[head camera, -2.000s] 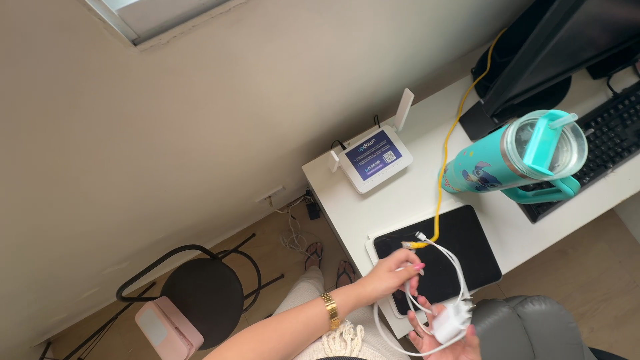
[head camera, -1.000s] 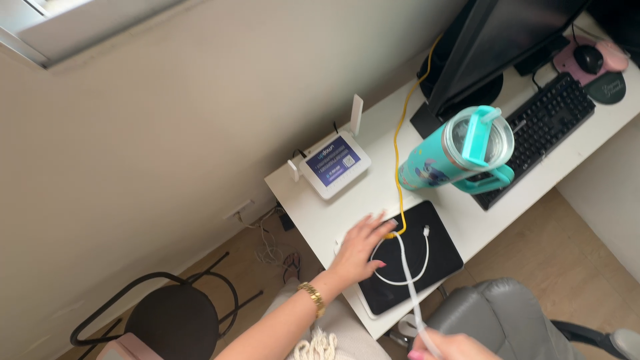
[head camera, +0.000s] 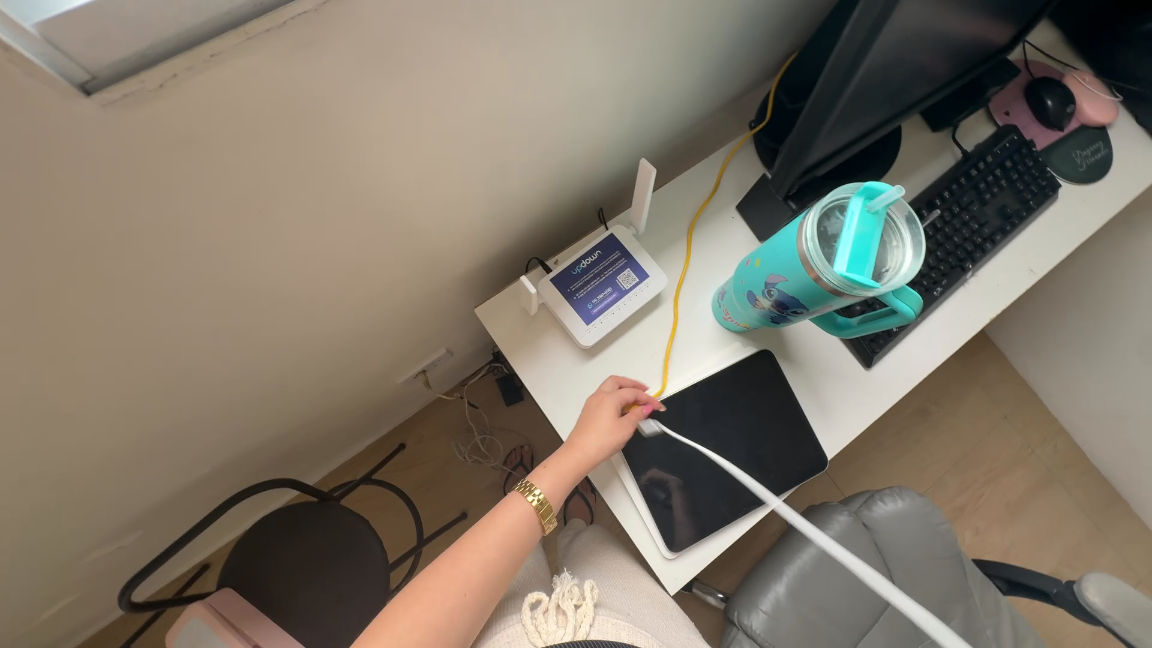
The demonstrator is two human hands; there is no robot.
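My left hand, with a gold bracelet watch at its wrist, pinches the end of a white cable by the upper left corner of a dark-screened tablet. A yellow cable runs down the white desk to the same fingers; whether they grip it too, I cannot tell. The white cable stretches taut toward the lower right and leaves the view. My right hand is outside the picture. The tablet lies on a white, flat object that shows along its edge.
A white router with upright antennas stands near the wall. A turquoise tumbler stands between it and a black keyboard, beside a monitor. A grey chair and a black chair stand below the desk.
My left hand has moved to the tablet's upper left corner and closed on the cable end. My right hand has left the view at lower right. The loose white loop is now drawn out straight.
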